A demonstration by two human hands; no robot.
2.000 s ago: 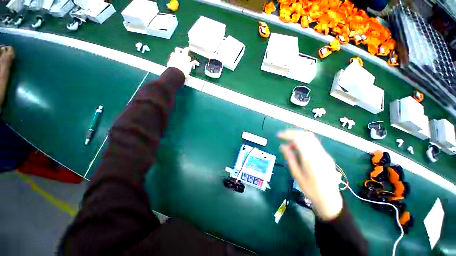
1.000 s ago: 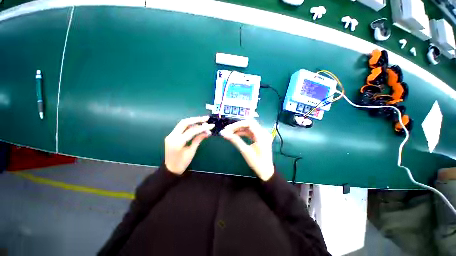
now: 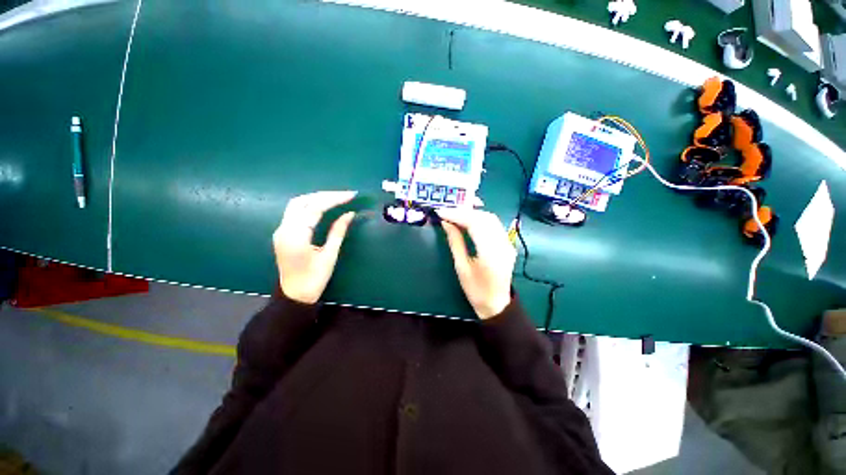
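Note:
The left tester (image 3: 447, 160), white-blue with a light-blue screen and a button row, lies in front of me. A black oval cradle (image 3: 406, 215) with white pieces in it sits at its front edge. My left hand (image 3: 309, 247) is left of the cradle, fingers apart, holding nothing I can see. My right hand (image 3: 480, 258) has its fingertips at the cradle's right end; whether they hold anything is unclear. The right tester (image 3: 586, 160) has a purple-blue screen, with another black cradle (image 3: 562, 214) holding white pieces at its front.
A white bar (image 3: 433, 95) lies above the left tester. Orange-and-black parts (image 3: 742, 148), a white cable (image 3: 756, 250) and a white sheet (image 3: 816, 230) are at right. A teal pen (image 3: 77, 162) lies at left. The belt (image 3: 710, 20) carries white pieces and boxes.
Both hands had their fingers at the cradle. My left hand has moved left, away from it, and white pieces now show in the cradle. My right hand has shifted slightly right.

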